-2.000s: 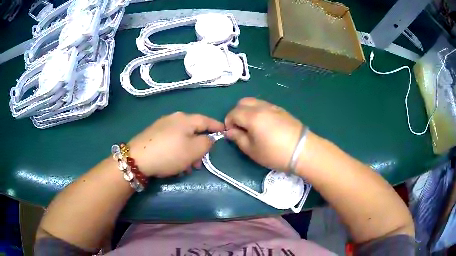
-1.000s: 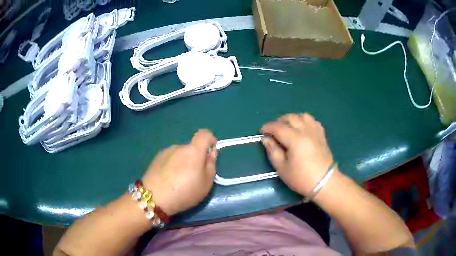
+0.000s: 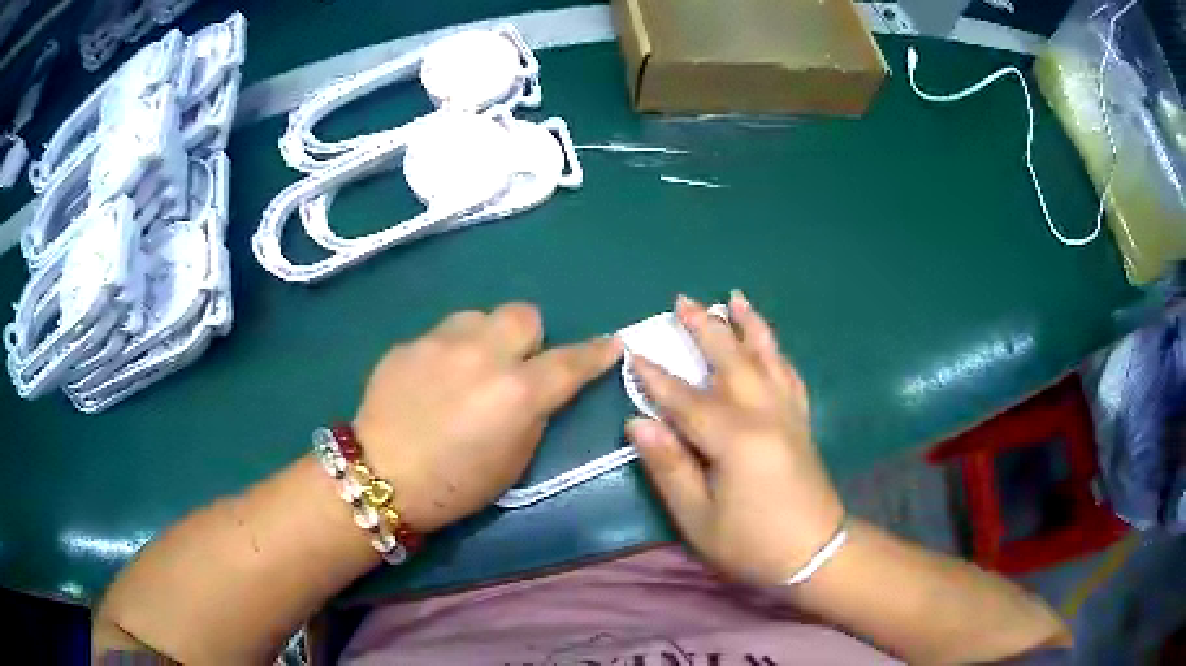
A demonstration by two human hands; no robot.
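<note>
A white plastic frame lies on the green bench close in front of me. Its round disc shows between my hands, and part of its long rail shows below them. My left hand lies over the oval end, with the index finger extended to the disc's left edge. My right hand rests on the disc end with its fingers spread over it. My left palm hides much of the oval opening. Whether a pin is at my fingertips cannot be seen.
Overlapping white frames lie ahead. A taller frame stack stands far left. Thin pins lie below a cardboard box. A white cord and a clear bag with yellowish contents lie right. A red stool stands below right.
My right hand has moved from the frame's rail onto its disc. My left hand has moved from the oval's end to point at the disc. The view has shifted, so the bench items appear further left.
</note>
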